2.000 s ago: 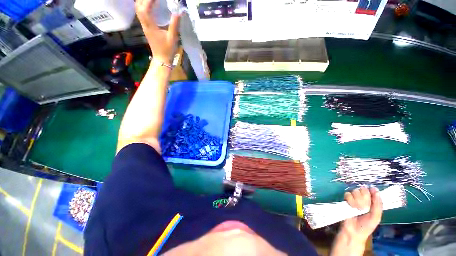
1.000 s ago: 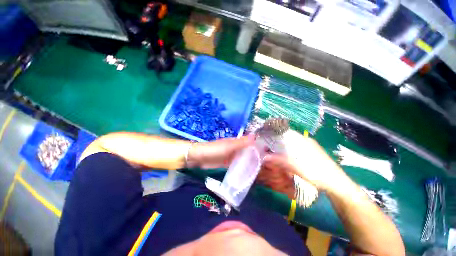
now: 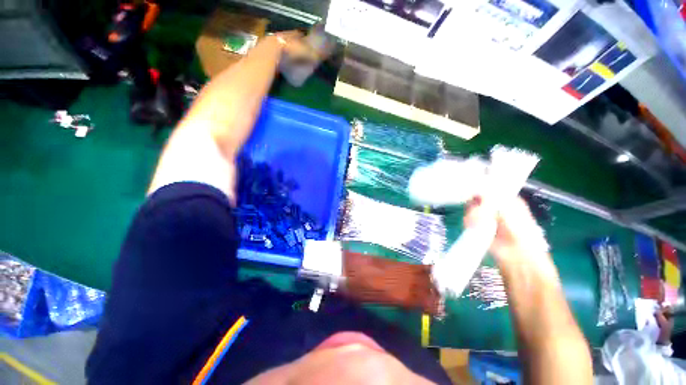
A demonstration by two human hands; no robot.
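My right hand (image 3: 496,222) grips a bundle of white wires (image 3: 462,259), held aslant above the wire rows. A blurred white piece (image 3: 447,180) lies against its upper left side; I cannot tell what it is. My left hand (image 3: 301,54) is stretched out behind the blue tray (image 3: 340,162), blurred, with a greyish thing at its fingers; its grip is unclear. Dark-blue connector housings (image 3: 274,207) lie heaped in the tray. Right of it lie green wires (image 3: 387,154), purple-white wires (image 3: 387,222) and brown wires (image 3: 387,280). White-and-black wires (image 3: 487,287) show partly below my right hand.
A small carton (image 3: 218,45) and a long divided box (image 3: 406,90) stand behind the tray. Small white parts (image 3: 74,122) lie at left. A blue bin (image 3: 56,308) is low at left. A grey-white bundle (image 3: 608,278) lies at right, near another person's hand (image 3: 663,327).
My hands were together over the wires and have parted. My left hand has moved up behind the tray; my right hand has moved right with the white bundle. The camera view has shifted.
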